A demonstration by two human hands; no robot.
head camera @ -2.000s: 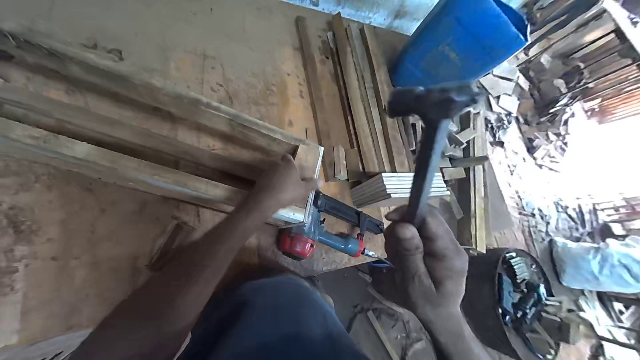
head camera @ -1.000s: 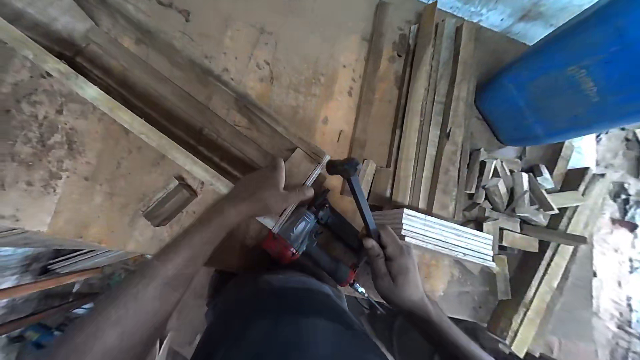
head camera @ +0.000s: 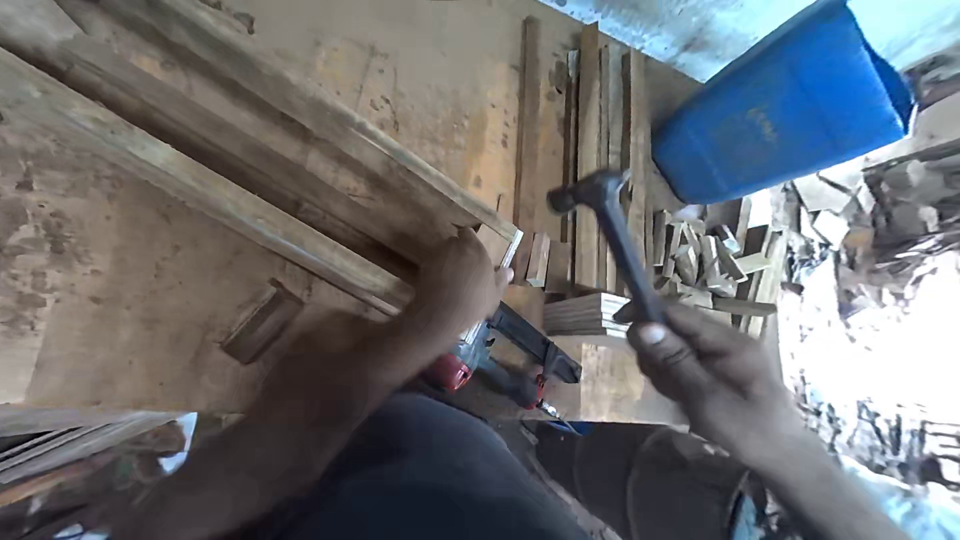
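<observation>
My right hand (head camera: 697, 360) grips the handle of a claw hammer (head camera: 619, 240), its head raised above the bench right of the frame's end. My left hand (head camera: 461, 277) is closed over the end piece of a long wooden frame (head camera: 300, 247), between its two long rails; the fingers' hold is partly hidden by the hand itself. Just below that end, beside my left wrist, a pneumatic nailer (head camera: 517, 360) with a red cap and black magazine lies on the bench near its front edge.
Wooden strips (head camera: 600, 150) lie behind the hammer, with a stack of short boards (head camera: 585, 315) nearer me. A blue plastic container (head camera: 780, 105) stands at the back right beside wood offcuts (head camera: 697, 259). One short wood block (head camera: 262, 321) rests on the plywood bench top (head camera: 135, 315) at left.
Since one second ago, the hammer has risen away from the frame's end, where its head was close to my left hand. My left hand stays at that end. The view has shifted.
</observation>
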